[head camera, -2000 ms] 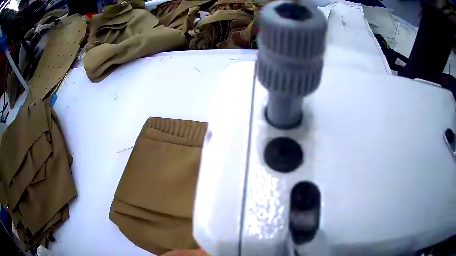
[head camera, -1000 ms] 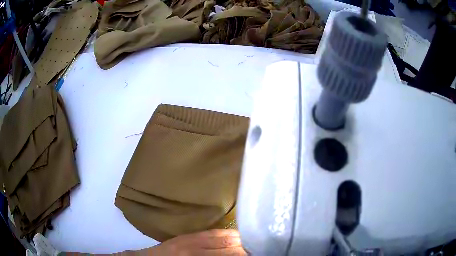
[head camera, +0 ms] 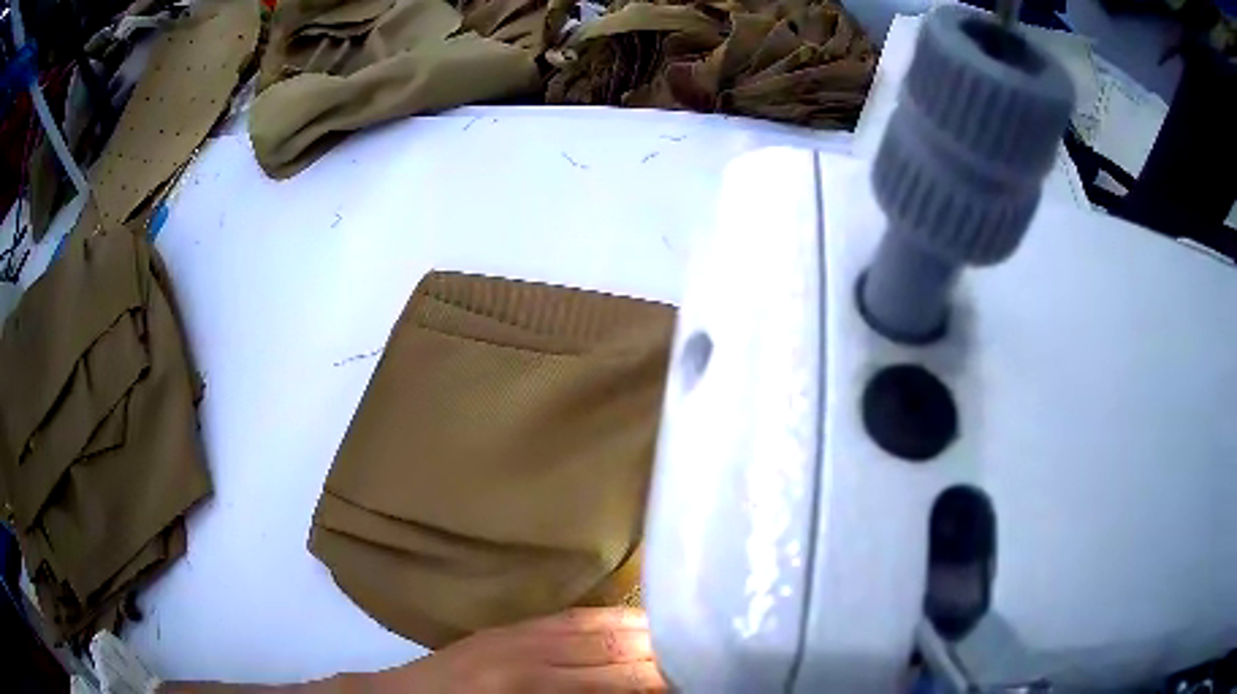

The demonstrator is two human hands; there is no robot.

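A brown garment panel (head camera: 488, 447) with a ribbed-looking top band and folds near its lower edge lies flat on the white table, its right side hidden behind the white sewing machine head (head camera: 739, 447). My left hand (head camera: 556, 654) lies at the panel's lower edge, palm down, its fingers pointing right and their tips cut off by the machine head. I cannot tell whether it grips the cloth or only rests on it. The needle and presser foot are hidden by the head. My right hand is not in view.
A fanned stack of cut brown panels (head camera: 102, 434) lies at the left table edge. A dotted panel (head camera: 177, 102) is behind it. Brown pieces (head camera: 719, 61) are heaped at the far edge. A grey knurled knob (head camera: 970, 136) stands up from the machine head. Loose threads lie on the table.
Compared with the earliest frame, the machine head appears further right and more of the panel and my left hand shows. Since one second ago, the view has shifted only slightly.
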